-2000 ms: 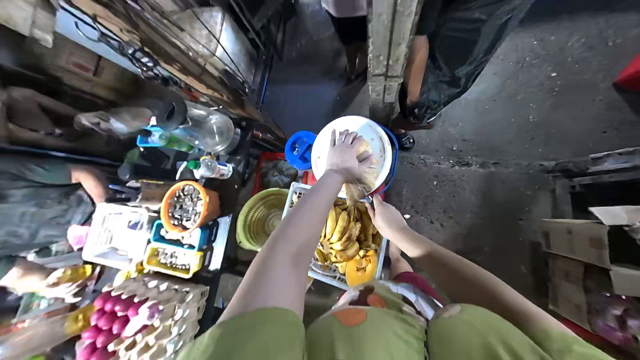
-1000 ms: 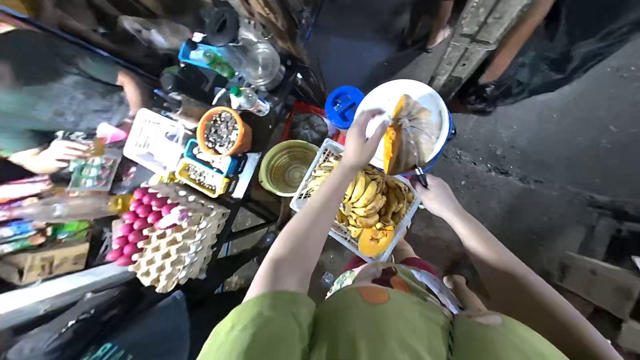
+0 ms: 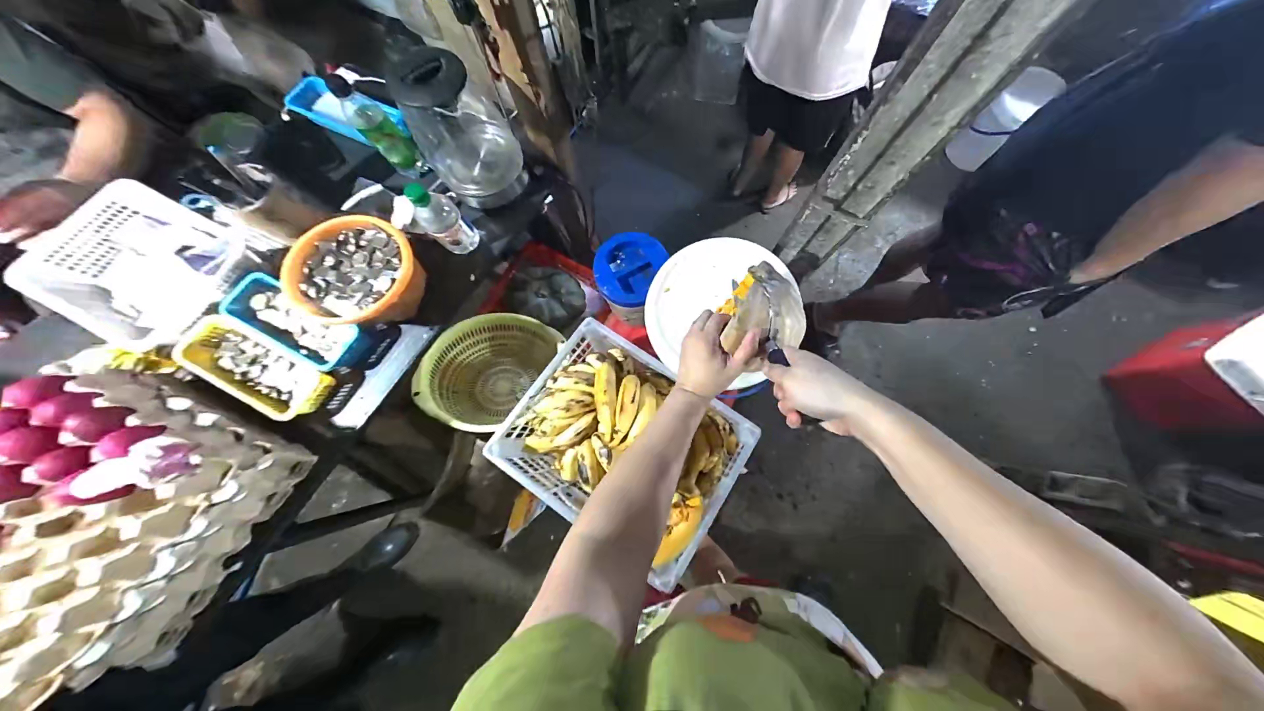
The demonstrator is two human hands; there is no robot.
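My left hand grips a piece of squash with mottled rind and orange flesh, above a round white lid or board. My right hand is closed on the dark handle of a knife, whose blade lies against the squash and is partly hidden. Below my left forearm is a white plastic crate holding yellow bananas and a cut orange squash piece.
A green basket and a blue-lidded container stand left of the white surface. Farther left are an orange bowl of coins, coin trays and egg cartons. A concrete post rises beyond; people stand nearby.
The squash piece has turned, showing mostly its rind side now, and my left hand has moved to its near edge. The view has swung so more of the surroundings shows.
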